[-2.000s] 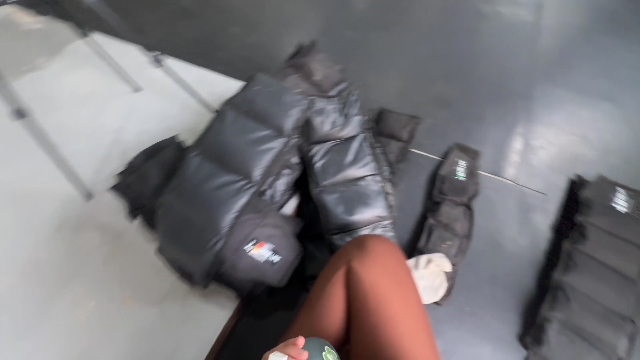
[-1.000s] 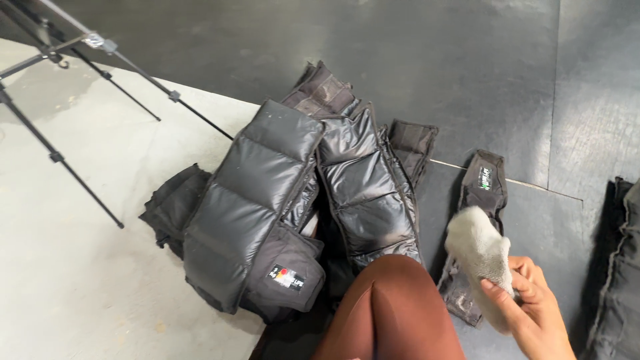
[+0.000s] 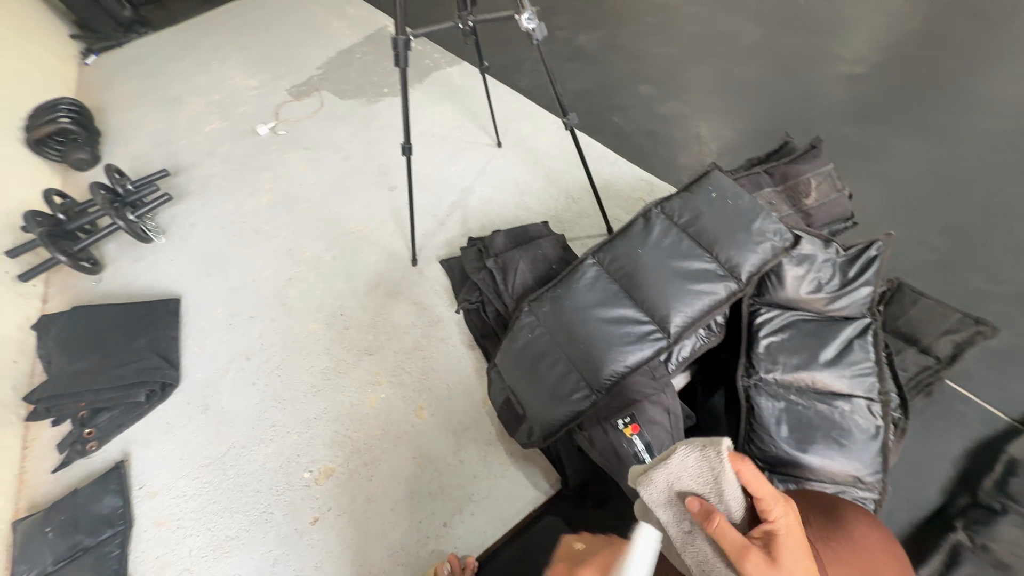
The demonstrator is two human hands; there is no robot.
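Observation:
My right hand grips a folded grey cloth at the lower right, above my knee. Just left of it, my left hand is blurred at the bottom edge, around a white object that may be a bottle's nozzle. Beyond the hands lies a heap of quilted black weight bags: one long padded piece runs diagonally, and another lies to its right. A dark fabric piece with a printed label shows beneath the diagonal one.
A black tripod stands behind the heap. At the left are black dumbbell bars with plates, a stack of round weights, a folded black sheet with eyelets and another black piece. A cord lies on the floor.
The view has swung left. The right hand has moved with the grey cloth from beside the narrow black strip to in front of the heap. My left hand has come into view beside it.

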